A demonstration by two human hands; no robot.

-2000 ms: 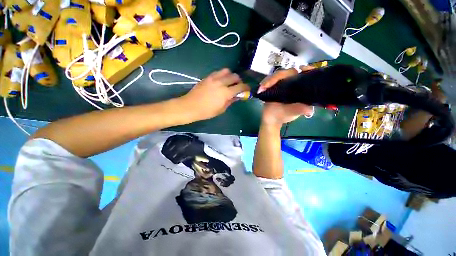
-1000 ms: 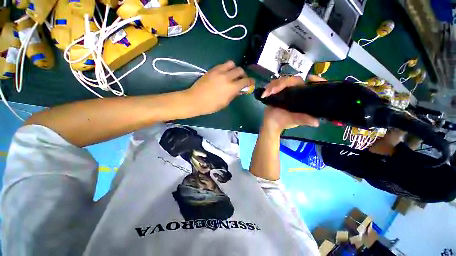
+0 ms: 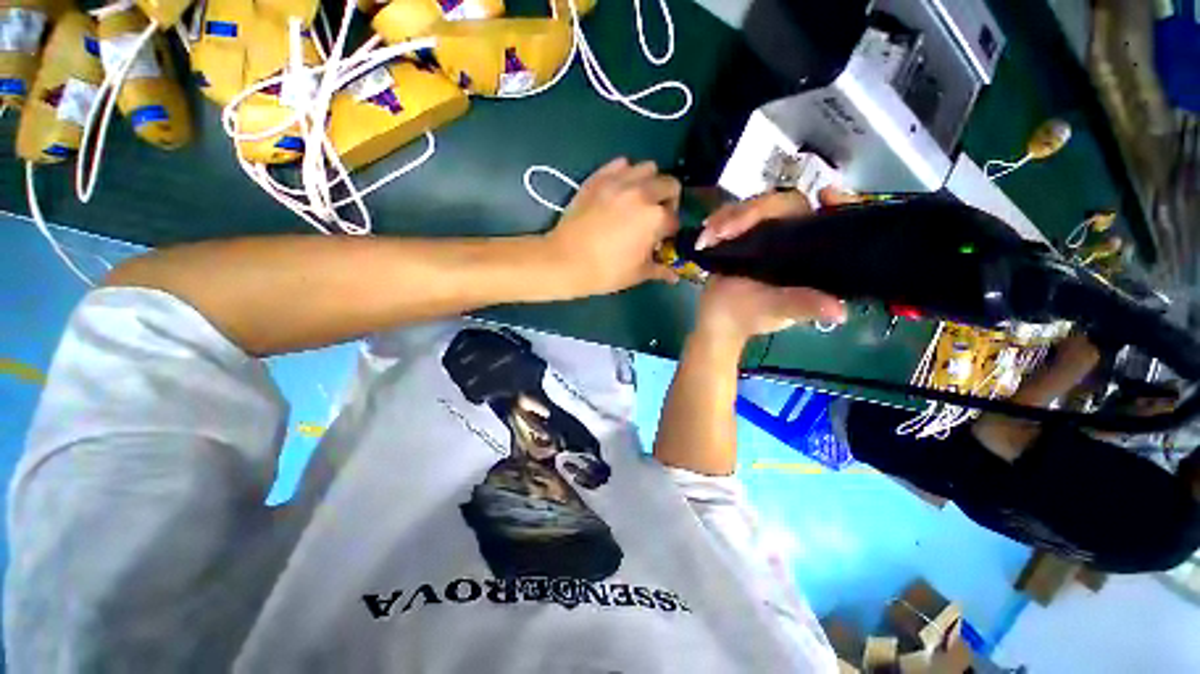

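Observation:
My left hand (image 3: pixel 616 231) is closed around a yellow unit (image 3: pixel 679 259); only its end shows from the fist, and a white cord loop (image 3: pixel 542 186) sticks out behind the hand. My right hand (image 3: pixel 759 283) holds the thick black electric screwdriver (image 3: pixel 862 254), which lies roughly level and points left. The screwdriver's tip meets the end of the yellow unit; the exact contact point is too small to tell.
A heap of yellow units (image 3: pixel 395 112) with tangled white cords lies at upper left. A silver-grey screw feeder (image 3: pixel 869 112) stands beyond my right hand. Single units (image 3: pixel 1049 138) lie further right. A person in black (image 3: pixel 1013 481) works at right beside more yellow units (image 3: pixel 980 358).
The gap between the screwdriver tip and the yellow unit has closed since one second ago, and more of the unit's end shows. The whole view has shifted slightly.

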